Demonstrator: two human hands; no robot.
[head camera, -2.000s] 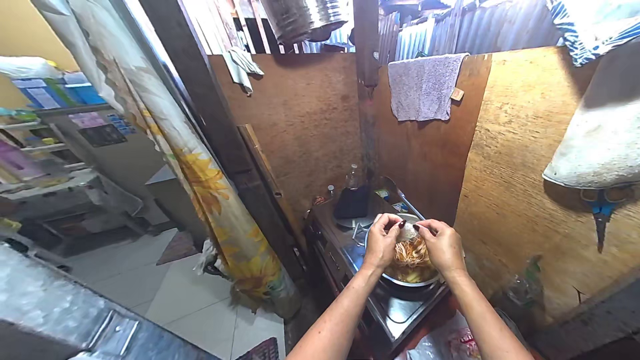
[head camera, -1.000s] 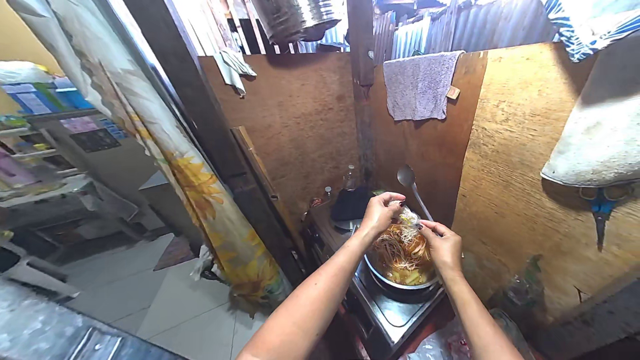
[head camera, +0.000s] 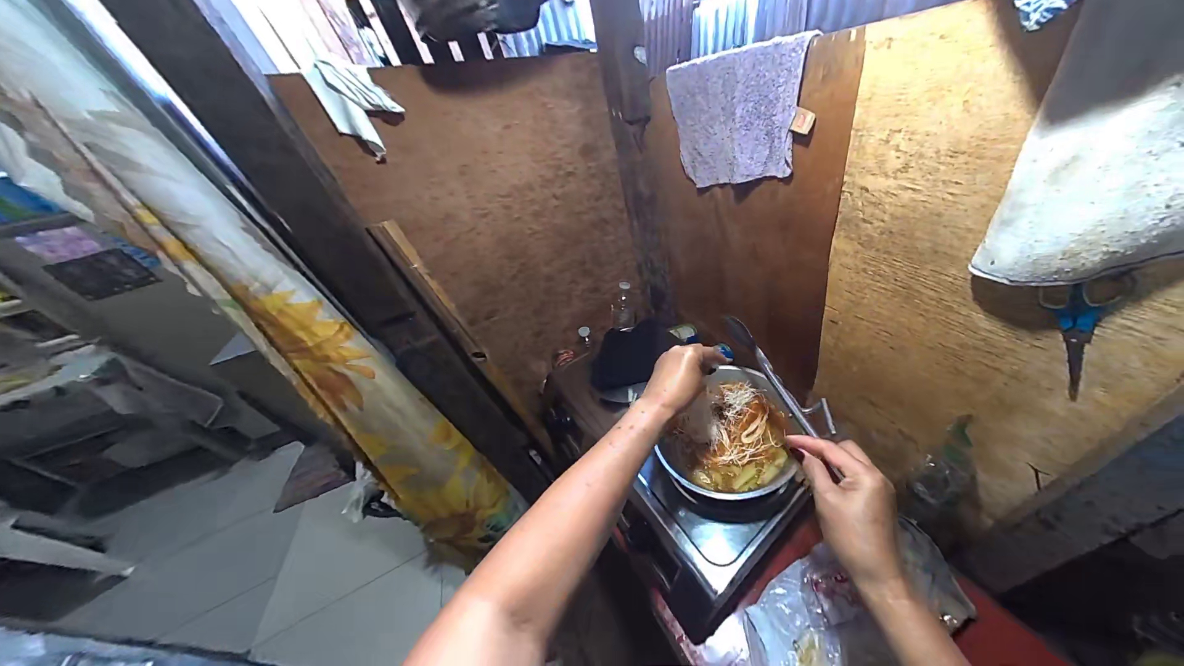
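Note:
A round metal pan (head camera: 684, 472) stands on the stainless steel gas stove (head camera: 717, 546). In it lie orange-brown shreds with pale thin strands (head camera: 743, 421) on top and yellowish pieces at the near side. My left hand (head camera: 683, 375) is over the pan's far left rim, fingers bent; a blurred, translucent thing hangs below it, and its grip is not clear. My right hand (head camera: 846, 481) is at the pan's right rim, thumb and fingers closed around the handle end of a long metal ladle (head camera: 772, 375), whose dark head points up and away.
A dark cloth or pad (head camera: 629, 356), a glass bottle (head camera: 623, 305) and a smaller bottle stand behind the pan. Plastic bags (head camera: 795, 601) lie on the red surface at the near right. A floral curtain (head camera: 314, 342) hangs at left; blue-handled scissors (head camera: 1078, 324) hang on the plywood wall.
My hands were close together over the pan and are now apart, the left at the far rim and the right at the ladle. The right hand has taken hold of the ladle's handle.

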